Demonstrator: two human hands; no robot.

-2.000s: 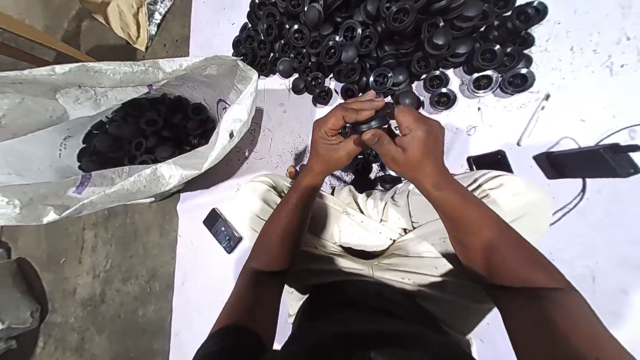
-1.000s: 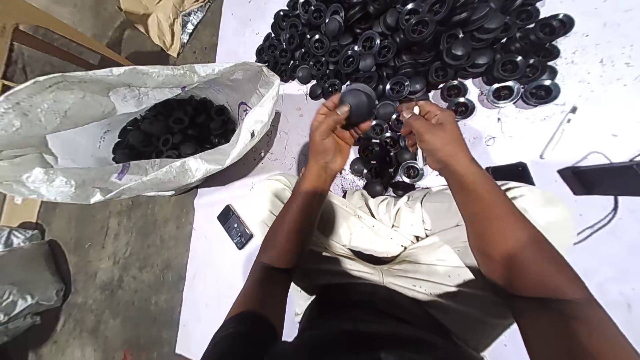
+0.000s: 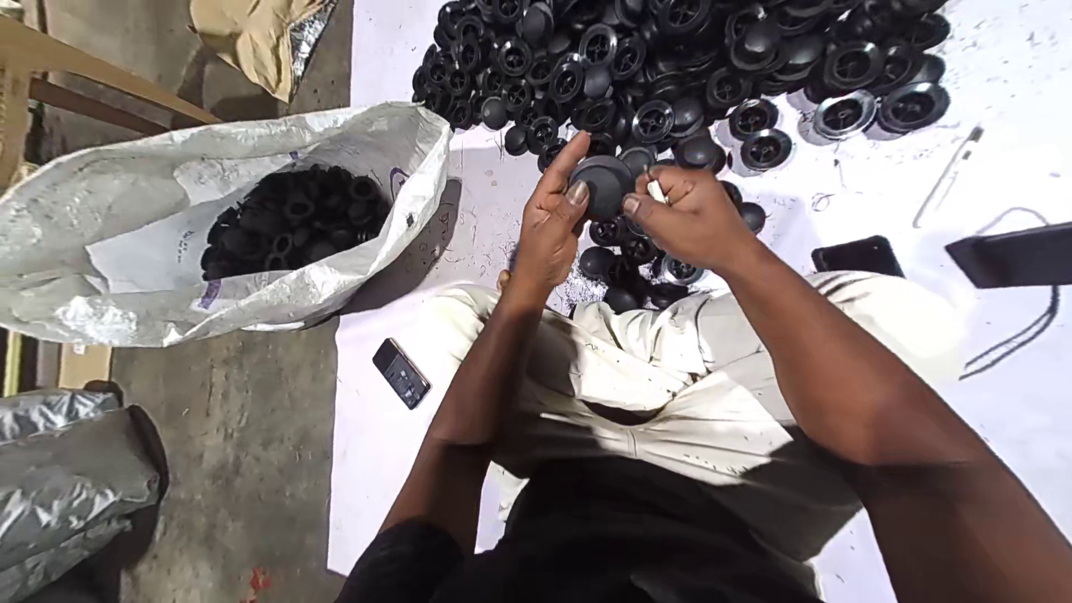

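Note:
My left hand [image 3: 553, 218] holds a round black domed plastic part [image 3: 605, 186], thumb on its face and index finger extended past its rim. Close by on the right, my right hand [image 3: 691, 213] pinches a small white-handled tool [image 3: 657, 192] at the part's edge; its tip is hard to make out. Beyond both hands spreads a large heap of similar black parts [image 3: 670, 67], some showing spoked undersides. A smaller group of them [image 3: 624, 272] lies between my hands and my lap.
To the left, an open white woven sack [image 3: 251, 314] contains more black parts [image 3: 293, 222]. A phone [image 3: 401, 373] lies left of my knee. On the right are a black flat object [image 3: 858, 255], a dark device [image 3: 1013, 258] with a cord, and a thin white stick [image 3: 946, 177].
Two seconds ago my hands were together around a black part. They have since parted slightly, exposing its domed face and the white-handled tool; the tool has come closer to the part's edge since one second ago.

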